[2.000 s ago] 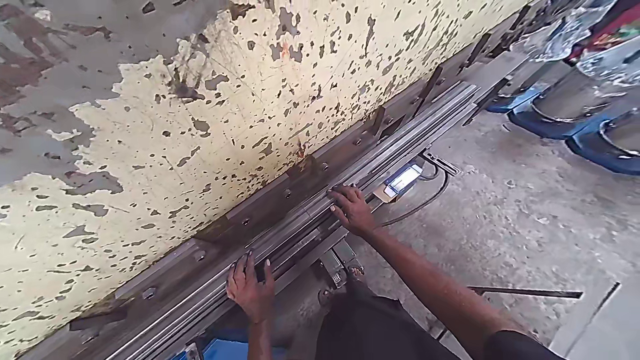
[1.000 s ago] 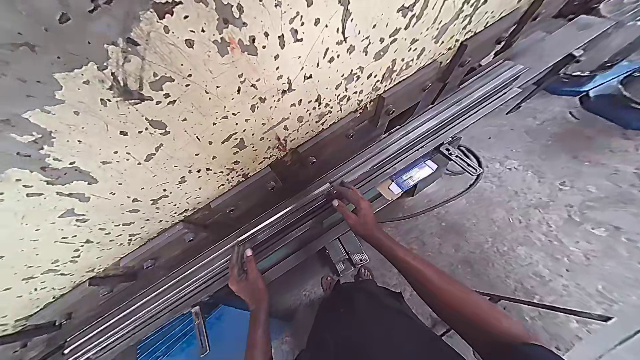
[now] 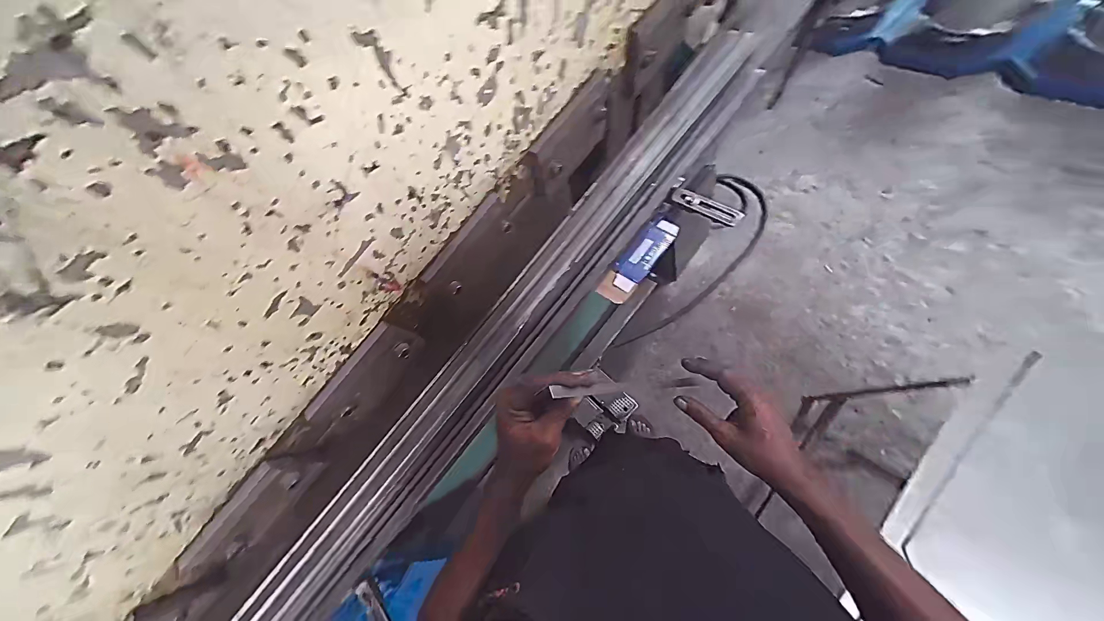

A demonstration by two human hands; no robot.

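My left hand (image 3: 533,427) holds a thin, flat, light-coloured strip (image 3: 586,391) between thumb and fingers, just beside the long metal bars (image 3: 517,319). The strip points toward my right hand (image 3: 743,412), whose fingers are spread, with a blurred gap between its fingertips and the strip. The bars lie side by side in a bundle on a machine bed, running diagonally along a yellow panel with peeling paint (image 3: 241,216). A blue and white box (image 3: 645,254) rests on the near side of the bars.
A slotted metal bracket (image 3: 709,208) and a black cable (image 3: 733,259) are beyond the box. Foot pedals (image 3: 614,405) are on the floor by my feet. Blue-covered containers (image 3: 957,39) stand at the top right; a pale sheet (image 3: 1018,492) lies at the lower right.
Both hands have come off the metal bars toward my body. The left now holds a thin strip, and the right hand is open in the air. The view has turned.
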